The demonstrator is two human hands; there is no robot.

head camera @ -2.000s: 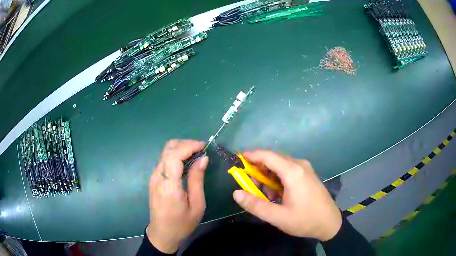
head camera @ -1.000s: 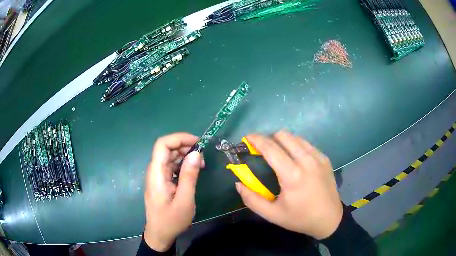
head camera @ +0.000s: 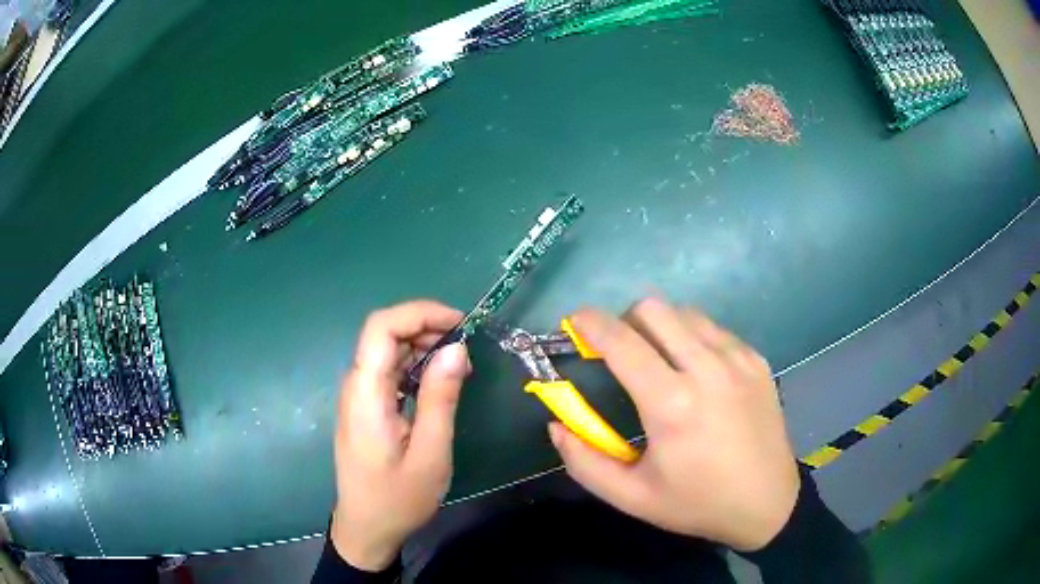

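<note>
A narrow green circuit board (head camera: 525,258) with pale components points up and to the right from my left hand (head camera: 396,422). My left thumb and fingers pinch its lower end, where dark wires are partly hidden under the fingers. My right hand (head camera: 696,428) holds the yellow-handled pliers (head camera: 584,422), with the handles spread apart. The dark metal jaws are close to the board's lower end, just right of my left fingertips. Whether the jaws touch the board is too small to tell.
A row of boards (head camera: 111,365) lies at the left. A loose pile of boards (head camera: 331,131) lies along the white strip (head camera: 183,171). Green strands (head camera: 639,16) lie at the far edge. A reddish heap of bits (head camera: 757,114) and a board batch (head camera: 909,69) are at the right.
The held board has turned about its length, first from its component edge to its flat green face, then partly back. The plier handles have spread wider since the earliest frame.
</note>
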